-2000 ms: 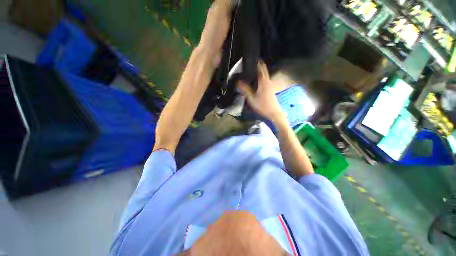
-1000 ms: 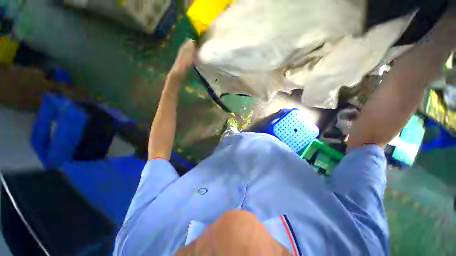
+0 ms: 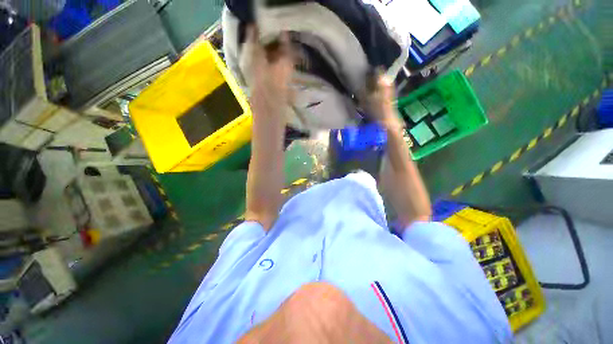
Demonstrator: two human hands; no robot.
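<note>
A black and cream jacket [image 3: 316,111] is bunched up in front of me at the top middle. My left hand [image 3: 269,64] is blurred and on the jacket's left part, with its fingers gripping the cloth. My right hand [image 3: 378,97] is blurred at the jacket's right part, its fingers partly hidden against the cloth. Both hands are bare. The jacket hides what lies behind it.
A yellow tote [image 3: 158,127] with a dark bottom stands to the left. A green crate [image 3: 468,111] with pale square pieces is at right. A full yellow crate [image 3: 531,282] is at lower right. A blue stool [image 3: 363,138] is below the jacket.
The jacket has gone from spread wide to bunched between my hands, which have come closer together. My view has turned, and the yellow tote and full yellow crate now show.
</note>
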